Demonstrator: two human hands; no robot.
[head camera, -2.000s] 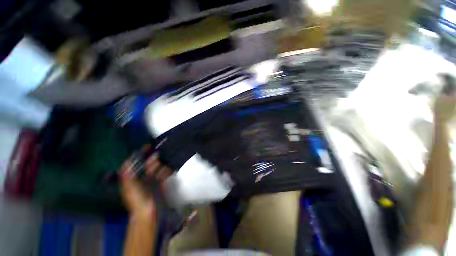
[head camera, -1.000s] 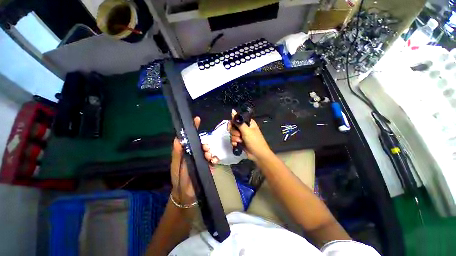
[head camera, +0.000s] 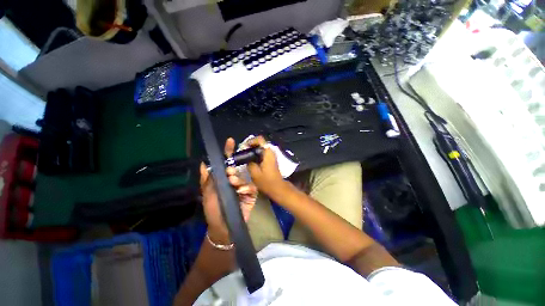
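A long dark lock panel (head camera: 230, 206) stands on edge above my lap, running from the mat's left side down to my shirt. My left hand (head camera: 218, 200) holds it near the middle, with fingers on both sides. My right hand (head camera: 266, 170) grips a short black lever handle (head camera: 245, 156), whose end meets the panel's right side by my left fingertips. The exact contact is hidden by the fingers. A crumpled white cloth (head camera: 282, 160) lies behind my right hand.
Short pins (head camera: 329, 142), dark rings (head camera: 263, 101) and white caps (head camera: 360, 101) lie on the black mat, with a blue tube (head camera: 387, 119) at its right edge. An electric screwdriver (head camera: 457, 158) rests right beside a white tray (head camera: 418, 86). Black housings (head camera: 67, 131) and a red crate (head camera: 12, 179) are left.
Since one second ago, the lever handle has gone from upright and apart to lying sideways against the panel. Since two seconds ago, both hands have come together at the panel.
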